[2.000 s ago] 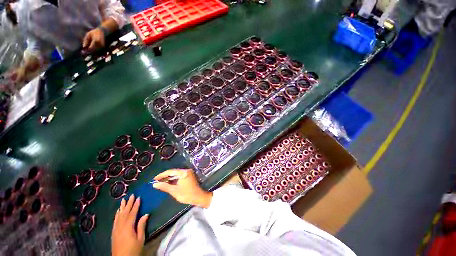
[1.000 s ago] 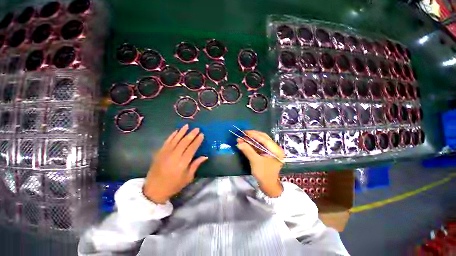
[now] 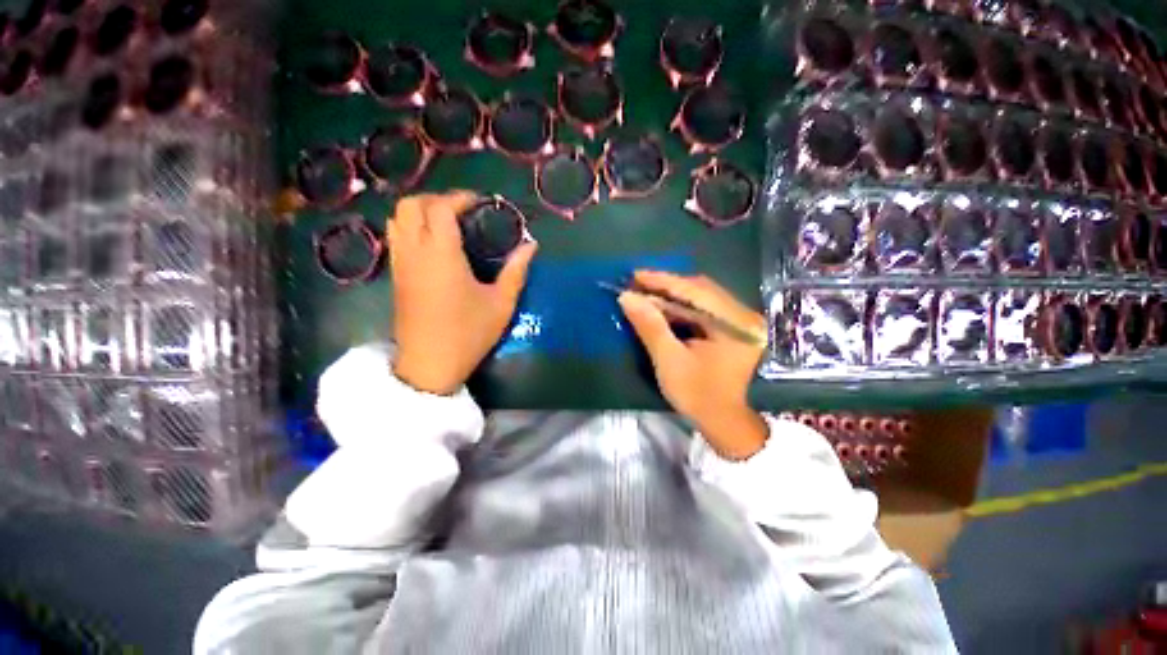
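Note:
My left hand has its thumb and fingers around a watch case, a black round body with a copper rim, at the near edge of the loose group. My right hand holds thin tweezers like a pen, their tips over the blue sheet. The blue sheet lies flat on the green bench between my hands, with a glare patch on its left. Whether anything is between the tweezer tips is too small to tell. Several loose watch cases lie beyond my hands.
A clear blister tray with watch cases stands at the right. Stacked clear trays with cross-hatched pockets and some cases stand at the left. An open carton with small round parts sits below the bench edge at the right.
My head view has turned to the work and moved closer. My left hand has gone from beside the blue sheet to a watch case and taken hold of it. My right hand keeps the tweezers.

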